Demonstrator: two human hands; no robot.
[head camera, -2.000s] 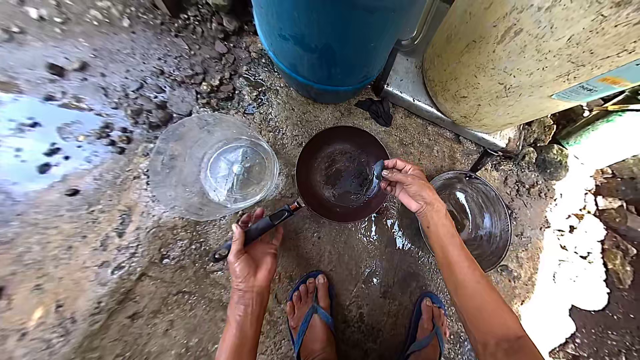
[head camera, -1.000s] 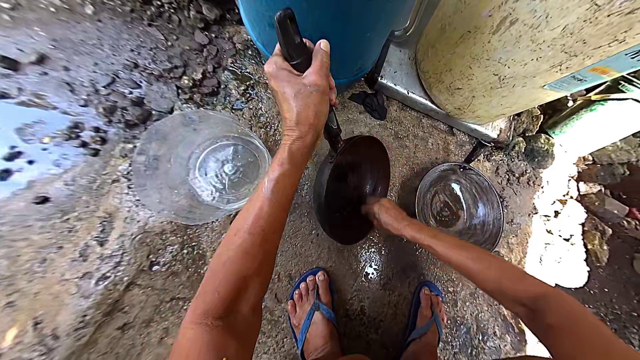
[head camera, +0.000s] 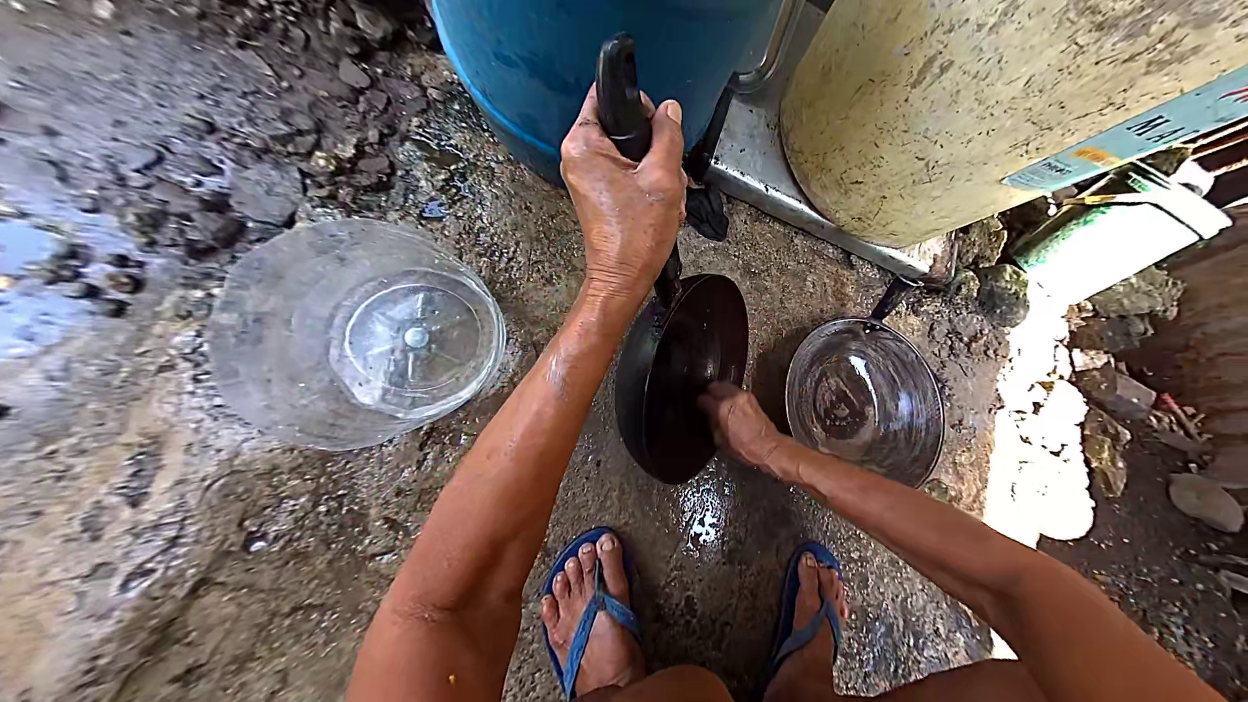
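A dark frying pan (head camera: 639, 390) is tilted on its edge over the wet ground, its inside turned to the right. My left hand (head camera: 629, 185) grips its black handle (head camera: 620, 93), which points up toward the blue barrel. At the pan's inner surface is my right hand (head camera: 741, 424), fingers bent and blurred; whether they hold anything is hidden. Right of that hand, a second pan (head camera: 858, 400) with a dark handle rests on the ground, its inside wet and shiny. To the left lies a clear plastic tub (head camera: 278, 336).
A blue plastic barrel (head camera: 546, 78) stands ahead, beside a metal stand (head camera: 770, 175) and a large stained cream container (head camera: 907, 127). Stones (head camera: 1116, 390) lie along the right. My feet in blue flip-flops (head camera: 595, 624) are just below the pan.
Two seconds ago the pan lay flat with its handle to the lower left. My left hand has swung the handle up and tilted the pan. The dark scrap then seen in my right hand no longer shows.
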